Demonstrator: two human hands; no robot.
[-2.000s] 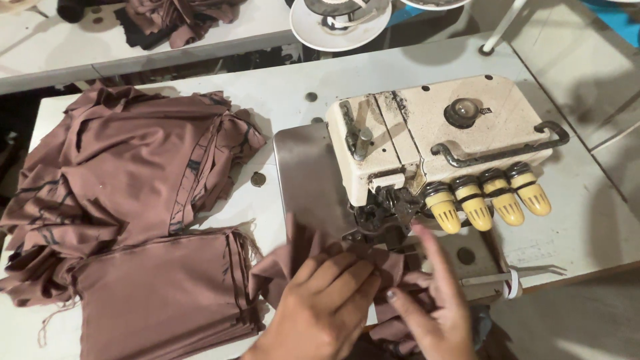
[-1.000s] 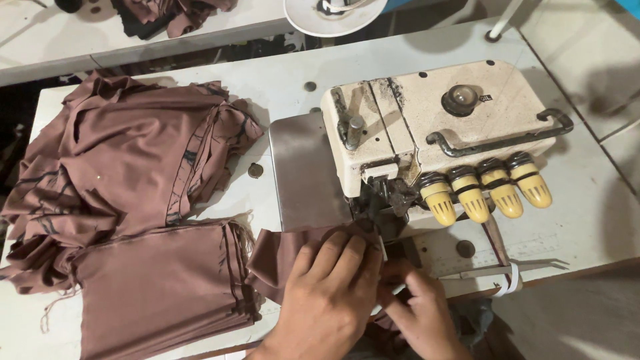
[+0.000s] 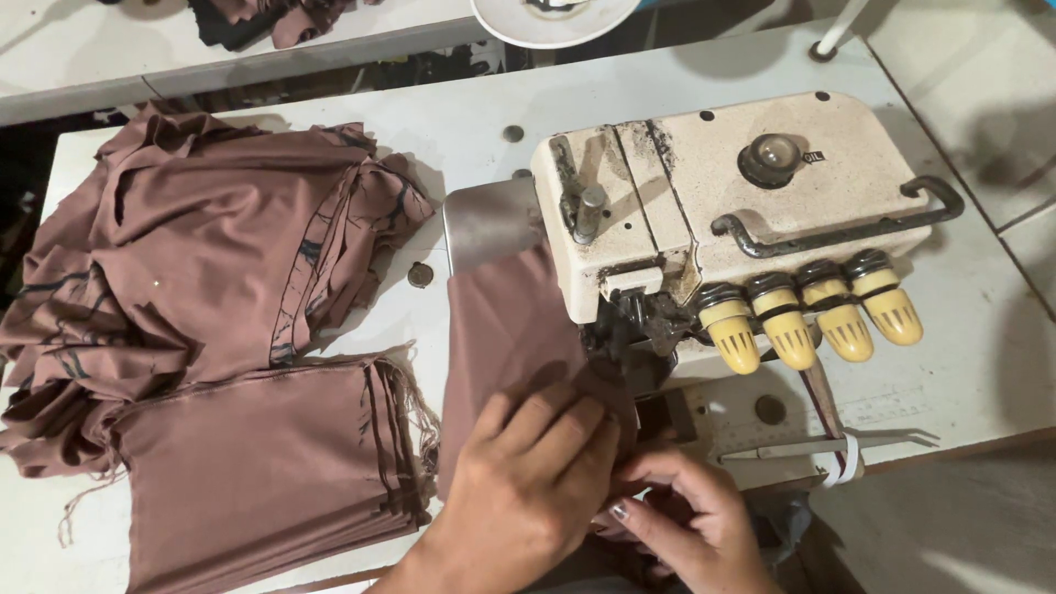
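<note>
A brown fabric piece point(image 3: 511, 330) lies over the metal plate of a cream overlock sewing machine point(image 3: 800, 190), its upper right edge beside the needle area. My left hand point(image 3: 536, 470) presses flat on this fabric with bent fingers, just below the presser area. My right hand point(image 3: 685, 520) pinches the fabric's near edge between thumb and fingers at the table's front. The fabric's lower part is hidden under both hands. Left of them lies a neat stack of cut brown pieces point(image 3: 264, 478) with frayed thread ends, below a loose heap of brown fabric point(image 3: 214, 223) with dark branching print.
Yellow tension knobs point(image 3: 730, 338) stick out from the machine's front. Metal tweezers point(image 3: 825, 445) lie at the table's front edge, by a white band point(image 3: 846, 462). A white plate point(image 3: 553, 21) and fabric scraps point(image 3: 272, 16) are on the surface behind.
The fabric has moved up along the metal plate beside the needle area. My right hand, earlier raised with fingers spread near the machine, has come down and closed on the fabric's edge.
</note>
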